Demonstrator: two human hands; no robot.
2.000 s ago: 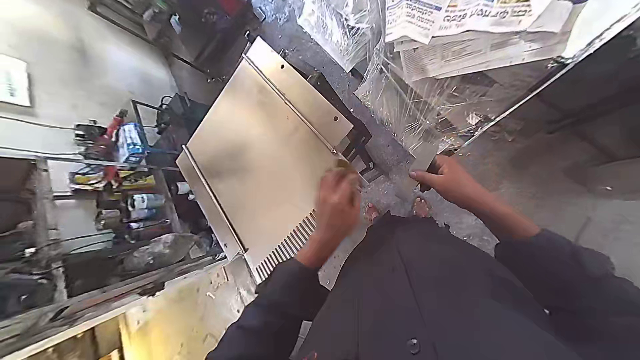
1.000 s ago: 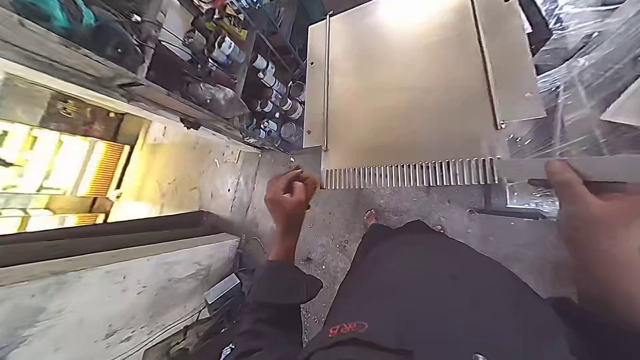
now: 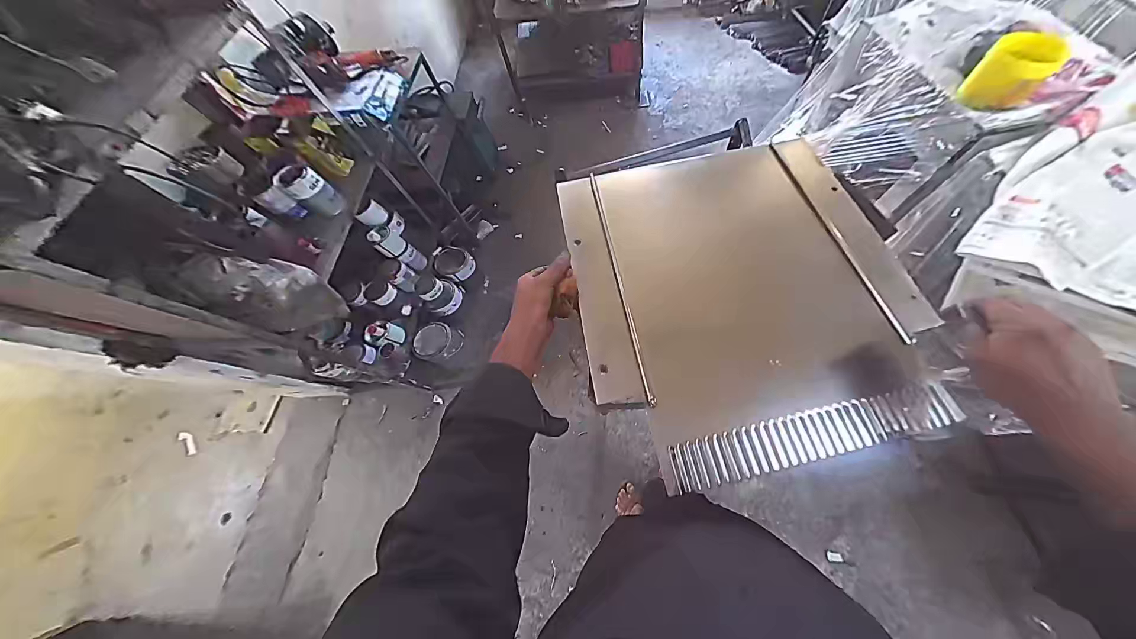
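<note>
A flat metal panel (image 3: 754,293) lies tilted in front of me, with two thin raised strips, small holes near its sides and a row of narrow slots (image 3: 799,439) along its near edge. At the panel's left edge, my left hand (image 3: 531,311) is closed around a small orange-brown object (image 3: 566,297), perhaps a pad; its kind is unclear. My right hand (image 3: 1034,355) is motion-blurred beside the near right corner, and whether it holds anything cannot be seen. Part of a dark frame (image 3: 674,151) shows behind the panel.
Cans and jars (image 3: 439,293) stand on the floor at left, beside a cluttered shelf (image 3: 364,169). Clear plastic wrap (image 3: 874,98), a yellow object (image 3: 1013,71) and white printed sheets (image 3: 1074,213) are at right. A low pale wall (image 3: 133,479) runs along the lower left.
My left hand has moved from near the slotted corner to farther up the panel's left side. The long flat piece by my right hand one second ago is not distinguishable now. The view has turned.
</note>
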